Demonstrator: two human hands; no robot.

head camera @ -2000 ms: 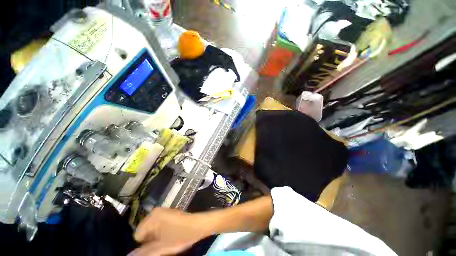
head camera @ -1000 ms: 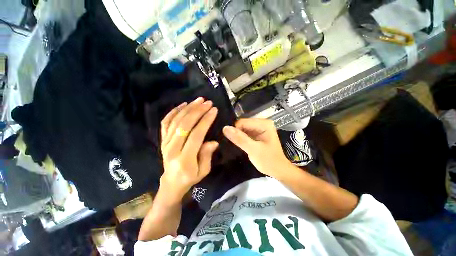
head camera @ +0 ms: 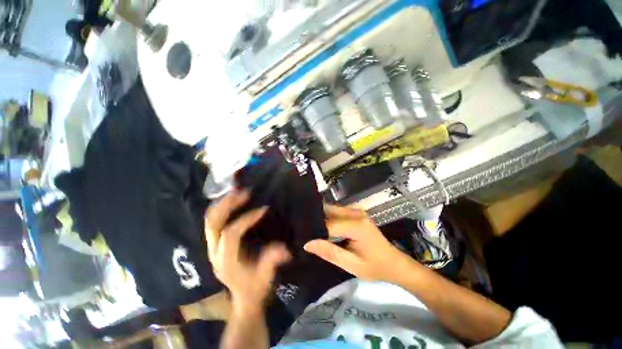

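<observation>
A black knit garment (head camera: 136, 198) with a small white logo lies left of and under the needle area of the white overlock machine (head camera: 402, 41). Its cloth edge runs down from the presser foot (head camera: 300, 162). My left hand (head camera: 240, 255) is blurred and rests on the cloth below the foot, fingers apart. My right hand (head camera: 361, 242) is at the cloth's right edge, thumb on top and fingers at the edge. The clear eye guard (head camera: 235, 163) covers part of the sewing area. The stitching point is partly hidden.
Yellow-handled snips (head camera: 563, 92) lie at the table's far right. A marked ruler strip (head camera: 477, 178) and a whitish cord loop (head camera: 436, 180) are at the front edge. A black cut-piece pile (head camera: 566, 252) sits at lower right.
Two seconds ago the view faced right, with one arm stretched across. Since one second ago, the view has shifted, the left hand's fingers have curled more, and both hands remain at the cloth.
</observation>
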